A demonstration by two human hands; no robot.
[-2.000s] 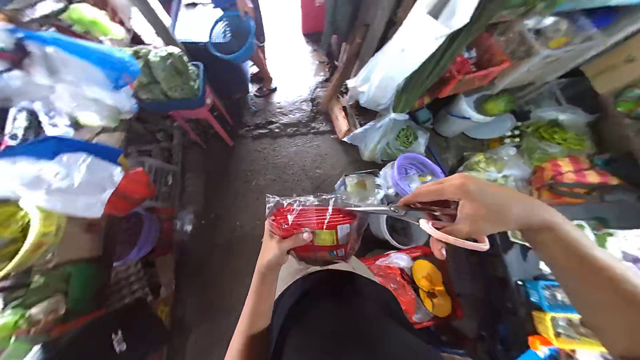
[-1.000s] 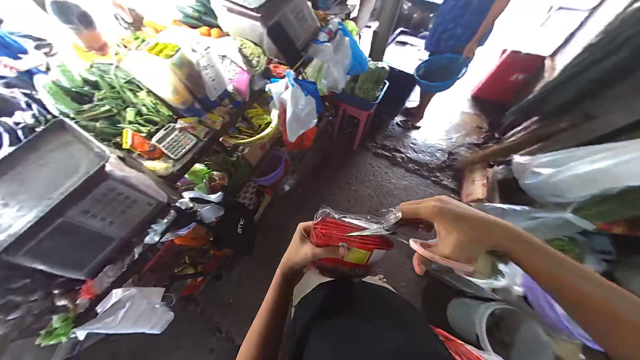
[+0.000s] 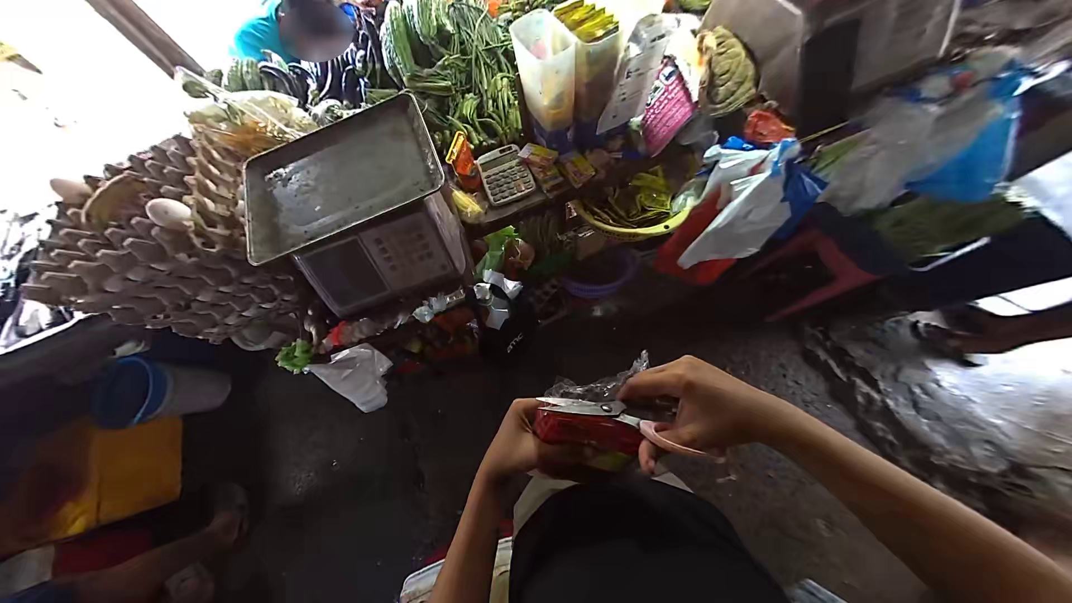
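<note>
My left hand (image 3: 512,444) holds a red pack in clear plastic wrap (image 3: 586,431) in front of my body. A pair of scissors (image 3: 599,408) with a pale pink handle is in my right hand (image 3: 691,406), its metal blades lying across the top of the pack toward my left hand. Loose clear wrap (image 3: 599,385) sticks up behind the blades. Whether the blades have wrap between them cannot be told.
Ahead stand a digital scale (image 3: 377,251) with a metal tray, stacked egg trays (image 3: 142,260), a calculator (image 3: 505,176), green vegetables (image 3: 469,67) and a yellow basket (image 3: 636,230). A blue-rimmed bucket (image 3: 134,392) is at left. A person (image 3: 260,33) is behind the stall; another person's leg (image 3: 1005,331) shows at right.
The view has swung far left, toward the stall with the scale. Both hands still hold the pack and the scissors; the blades stay at the top of the pack.
</note>
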